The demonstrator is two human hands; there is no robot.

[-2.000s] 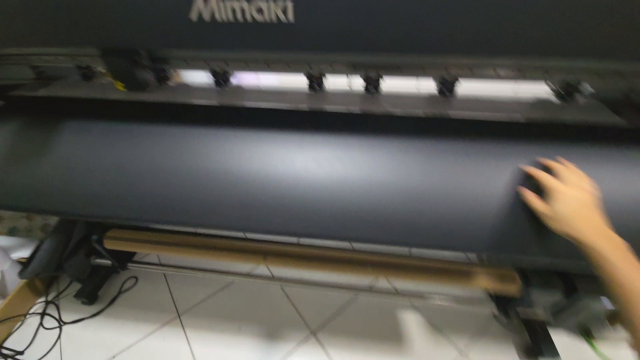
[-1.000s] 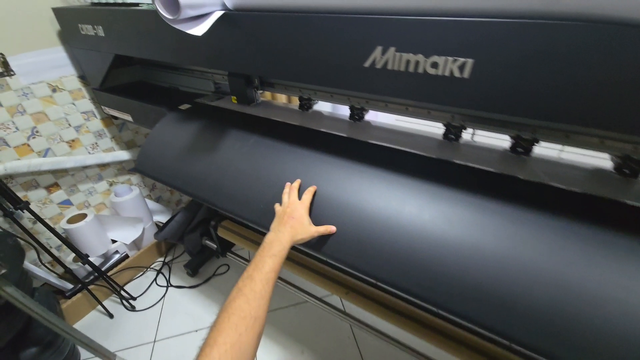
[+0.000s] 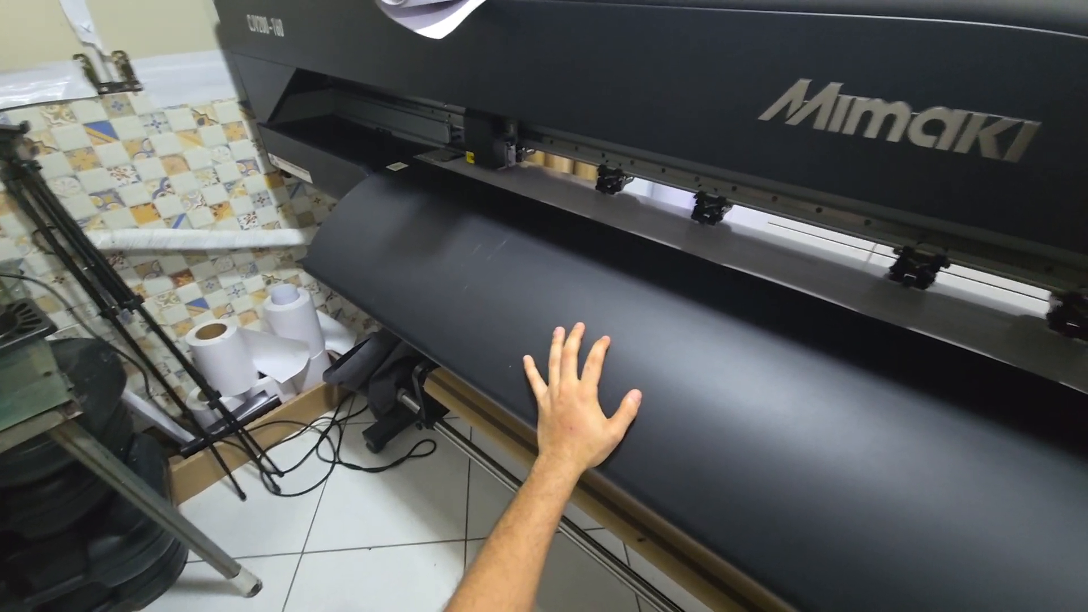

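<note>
My left hand [image 3: 578,416] rests palm down, its fingers spread, on the curved black front cover [image 3: 680,365] of a Mimaki wide-format printer [image 3: 612,76]. It touches the cover near its lower edge and grips nothing. Above the cover, a grey metal platen strip [image 3: 680,246] runs along the printer opening. Several black pinch rollers [image 3: 711,207] sit over it, and the black print carriage [image 3: 489,140] stands toward the left end. A cardboard-coloured tube [image 3: 680,531] lies below the cover beside a metal bar [image 3: 484,463]. My right hand is out of view.
At the left stand a black tripod [image 3: 93,246] and a metal-legged table [image 3: 153,501]. White media rolls [image 3: 221,357] stand behind them in a cardboard box [image 3: 246,433]. Black cables [image 3: 336,450] lie on the tiled floor [image 3: 382,527]. White sheet material [image 3: 433,15] hangs over the printer's top edge.
The view has swung left along the printer. Two seconds ago my right hand was on the cover; it is now out of view. My left hand has come into view and remains on the cover.
</note>
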